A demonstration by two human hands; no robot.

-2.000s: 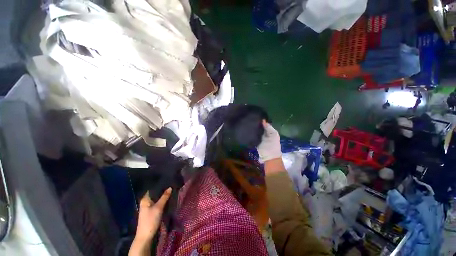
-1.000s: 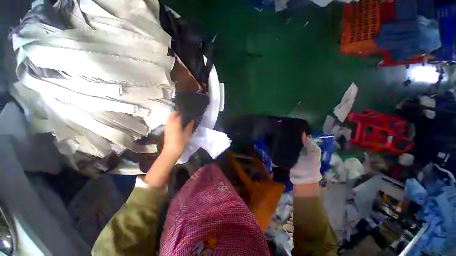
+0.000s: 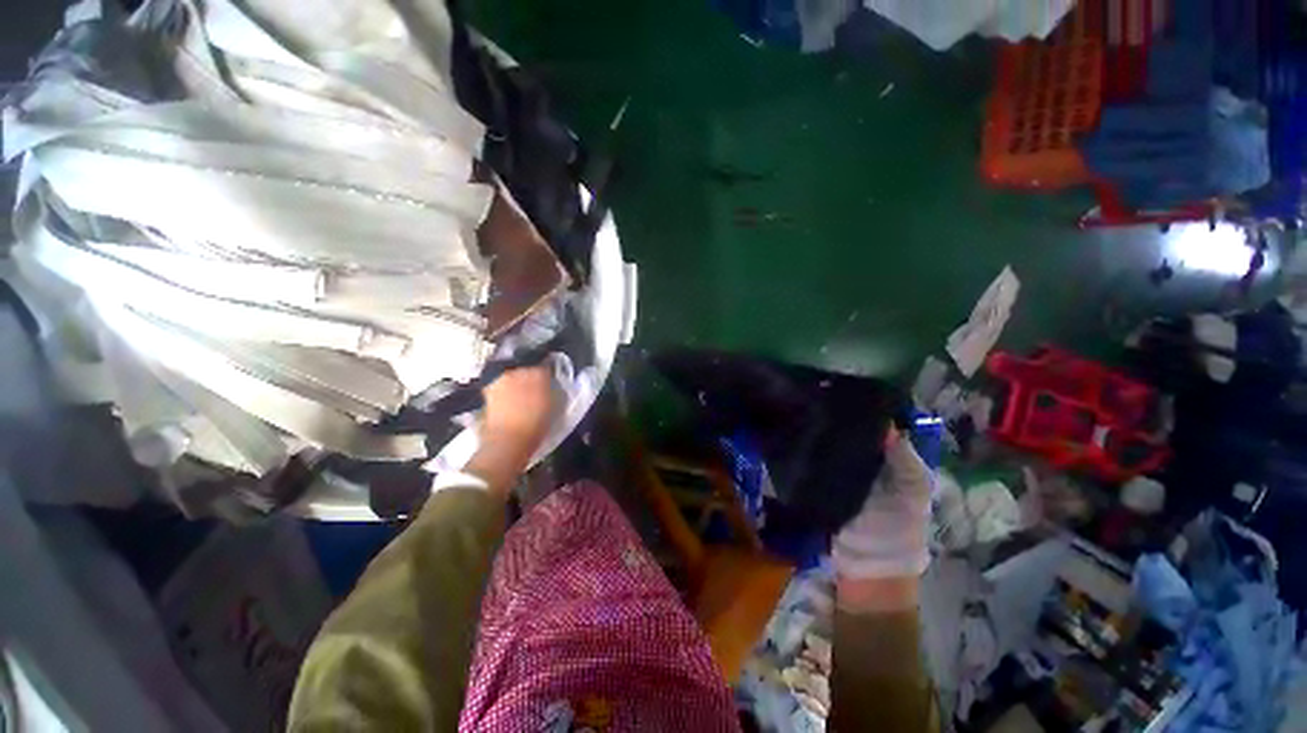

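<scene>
My right hand (image 3: 883,518), in a white glove, holds limp black cut pieces (image 3: 788,437) that hang out to its left over the floor side. My bare left hand (image 3: 519,415) is at the near edge of the cream heap, beside the round white rim (image 3: 614,294). Its fingers reach down among white and grey scraps and are partly hidden, so what it grips cannot be told. The cream cut pieces (image 3: 273,244) lie in a large layered heap on the left.
A brown card-like piece (image 3: 519,261) and a black bag (image 3: 519,122) are beside the heap. A red crate (image 3: 1078,413) and an orange crate (image 3: 1041,115) stand on the green floor (image 3: 774,186). Light blue cloth (image 3: 1218,630) lies at right. An orange-brown stool-like object (image 3: 738,609) is below the black pieces.
My left hand has come up from the lap to the heap's edge, and a black piece beside it is no longer seen there. My right hand has moved right with the black pieces.
</scene>
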